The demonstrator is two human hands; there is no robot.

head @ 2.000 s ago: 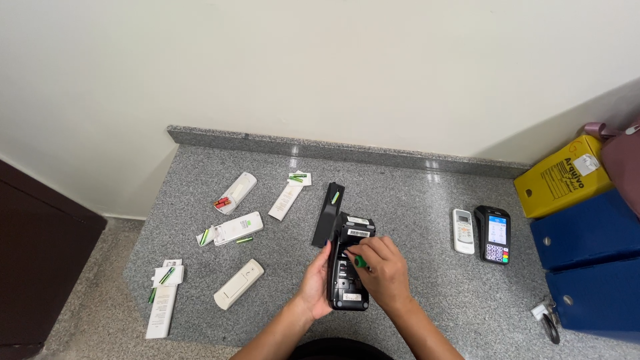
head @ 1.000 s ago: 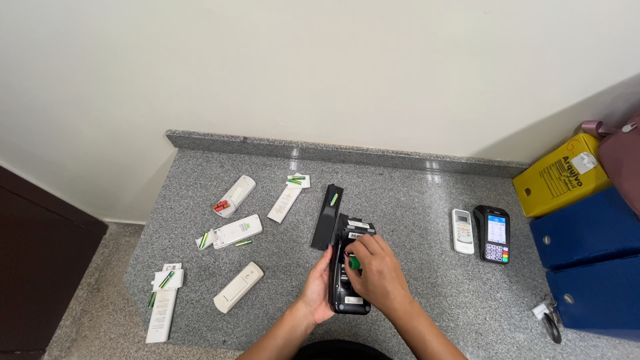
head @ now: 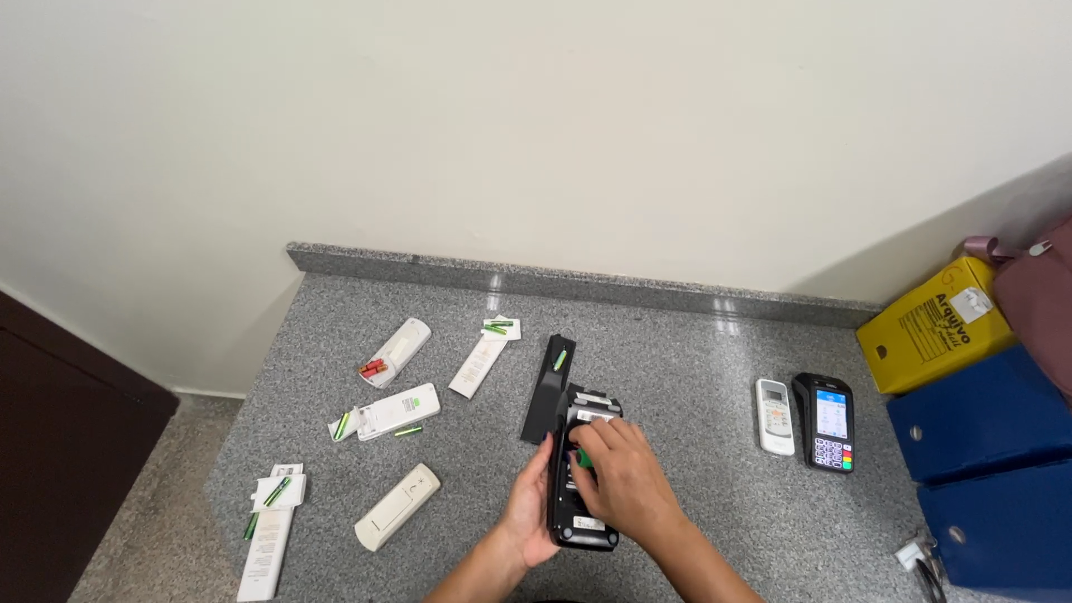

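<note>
My left hand (head: 529, 511) grips the left side of a black card payment terminal (head: 589, 536), which lies back side up with its inner compartment exposed. Over that compartment, my right hand (head: 624, 477) is closed around a small green object (head: 584, 457), mostly hidden by the fingers; whether it is a tool's handle cannot be told. A long black plastic cover (head: 543, 400) lies just left of the terminal's upper end, with a green battery (head: 560, 360) on it.
On the granite counter (head: 670, 352), white remote controls (head: 398, 505) and green batteries (head: 409, 431) lie left; one remote holds red batteries (head: 373, 368). Right are another remote (head: 775, 417), a lit payment terminal (head: 825, 423), a yellow file box (head: 938, 327), blue boxes (head: 988, 419) and a cable plug (head: 911, 554).
My right hand stays over the terminal's compartment, its fingers slightly shifted around the green object. My left hand keeps its grip on the terminal.
</note>
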